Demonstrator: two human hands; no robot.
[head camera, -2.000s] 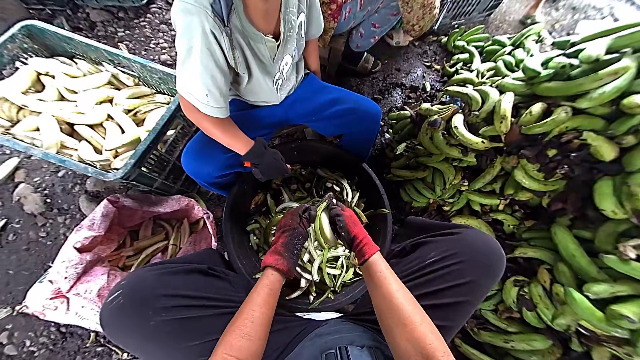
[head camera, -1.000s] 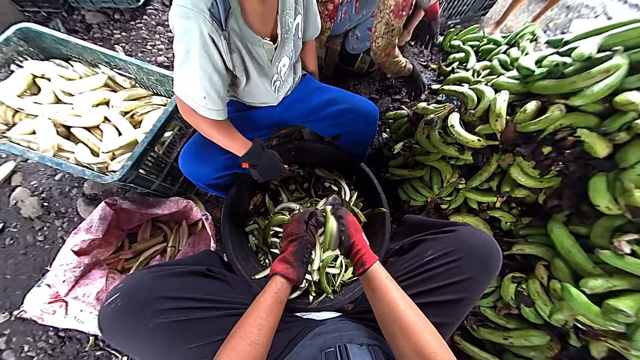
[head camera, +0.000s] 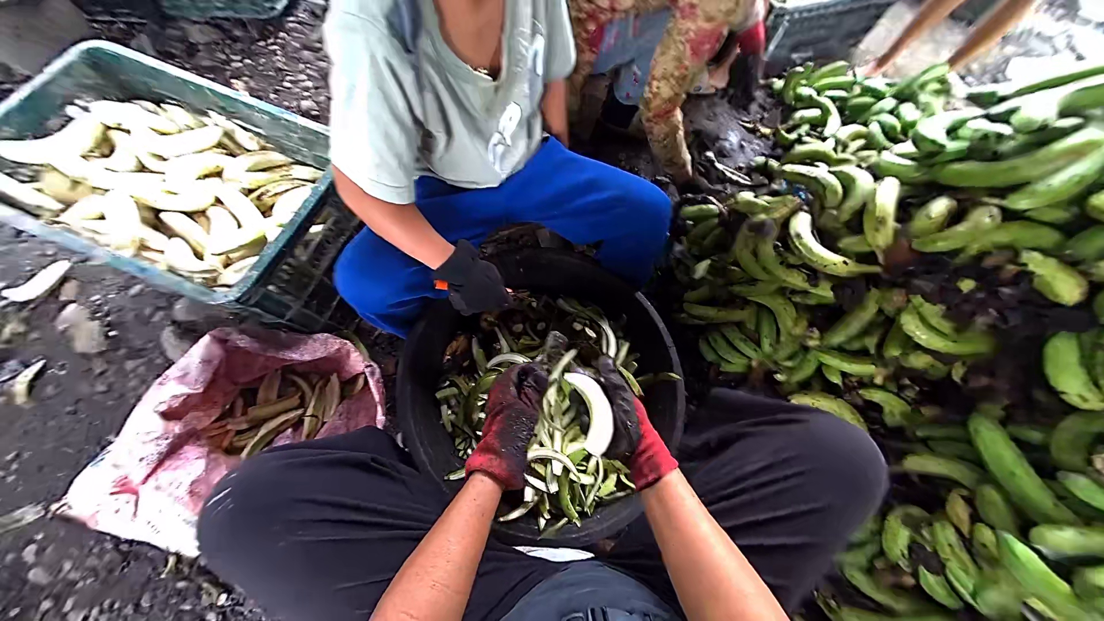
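Observation:
Between my legs sits a round black tub (head camera: 668, 345) filled with green and white peel strips (head camera: 565, 487). Over it, my right hand (head camera: 628, 423), in a dirty red-and-black glove, holds a pale peeled plantain (head camera: 592, 414) against its inner side. My left hand (head camera: 515, 423), in a matching glove, is curled at the left of the peels; a dark object (head camera: 552, 347) juts up beside its fingertips, and whether it is a tool cannot be told. The fingers of both hands are partly hidden.
Across the tub sits a person in blue trousers (head camera: 595, 203), one black-gloved hand (head camera: 474, 280) at its rim. A green crate (head camera: 285, 129) of peeled plantains stands left, a pink sack (head camera: 172, 431) of peels below it. Unpeeled green plantains (head camera: 1018, 466) are heaped right. Another person crouches behind.
The plantain between my hands now shows a white, peeled side, and my hands are farther apart. The person behind, in patterned clothes, has reached down toward the heap since the oldest frame.

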